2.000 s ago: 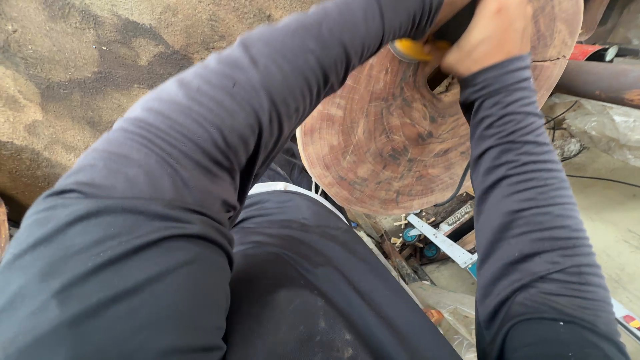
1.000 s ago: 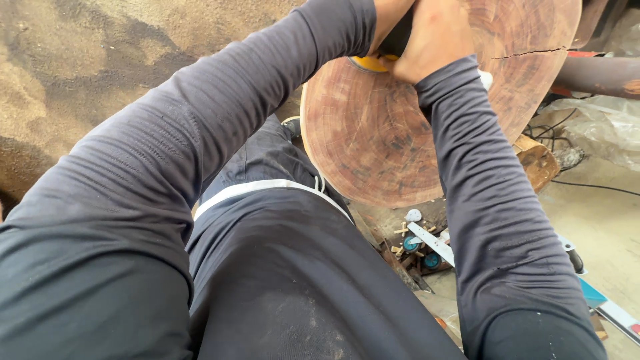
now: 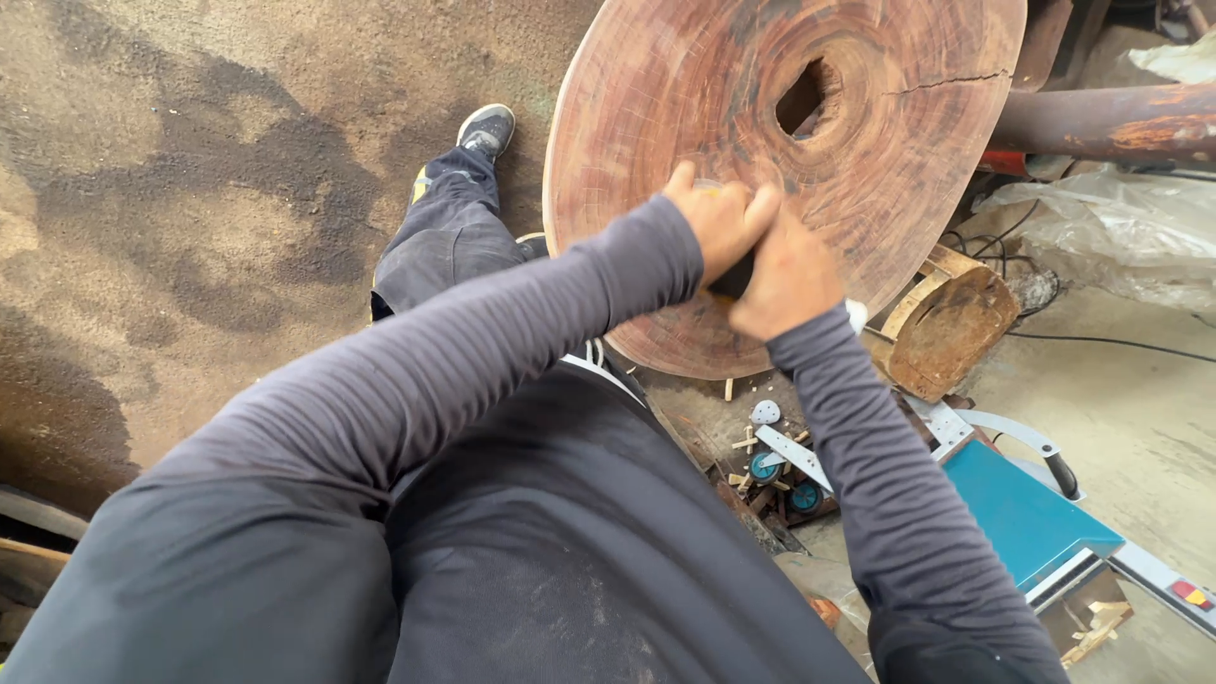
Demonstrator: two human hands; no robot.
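Note:
A large round wood slab (image 3: 646,123) with growth rings, an irregular hole near its middle and a crack on its right side fills the top centre. Over its lower part, my left hand (image 3: 724,220) and my right hand (image 3: 793,271) meet, both closed around a black and yellow hand-held tool (image 3: 733,277), seemingly a sander. The tool is mostly hidden under my fingers, and its underside cannot be seen. Some blur lies on both hands. A small white thing (image 3: 857,315) shows beside my right wrist.
A log piece (image 3: 955,323) stands beside the slab's lower right edge. Farther right are a dark pole (image 3: 1111,122), clear plastic sheeting (image 3: 1130,223) and a black cable (image 3: 1111,340). A teal-topped metal frame (image 3: 1021,513) lies lower right. Wood scraps and a round sanding disc (image 3: 765,411) lie below the slab.
Both hands have moved with the tool from the upper part of the view toward me, over the slab's near part. The slab's central hole, covered before, now shows.

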